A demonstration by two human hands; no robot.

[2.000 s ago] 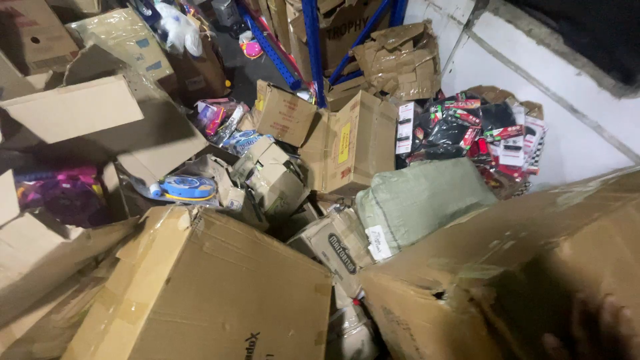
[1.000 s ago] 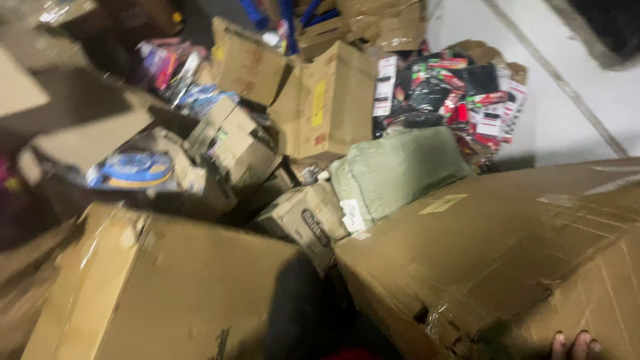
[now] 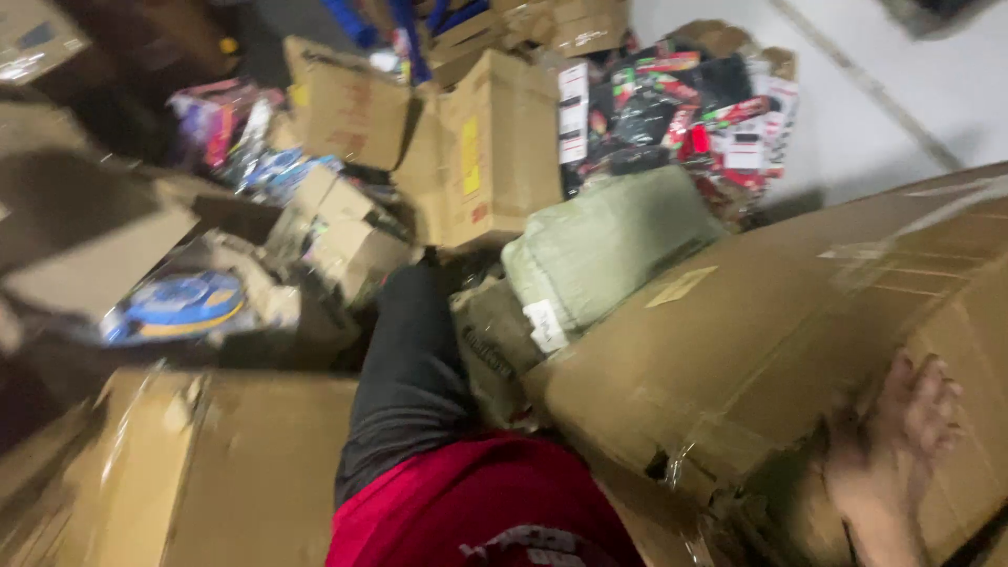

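Observation:
My right hand [image 3: 898, 441] is at the lower right, blurred, its fingers apart, over the side of a large taped cardboard box [image 3: 732, 339]; whether it touches the board cannot be told. My left hand is out of view. Against the large box's upper left edge lies a pale green wrapped package [image 3: 614, 244] with a white label. A smaller printed carton [image 3: 492, 342] sits partly under that package. My leg in dark trousers [image 3: 409, 378] stands between the large box and another big cardboard box [image 3: 260, 465] at the lower left.
Ahead stand open cardboard boxes [image 3: 504, 142] near blue metal posts [image 3: 409, 39]. Packaged goods in black, red and white [image 3: 677, 118] lie beside the pale floor [image 3: 874, 102]. A blue and yellow packaged item [image 3: 185, 303] rests among opened cartons at the left.
My right hand, seen only as fingertips at the lower edge a second ago, has come further into view over the large box. My leg now reaches forward between the two big boxes. The view has shifted.

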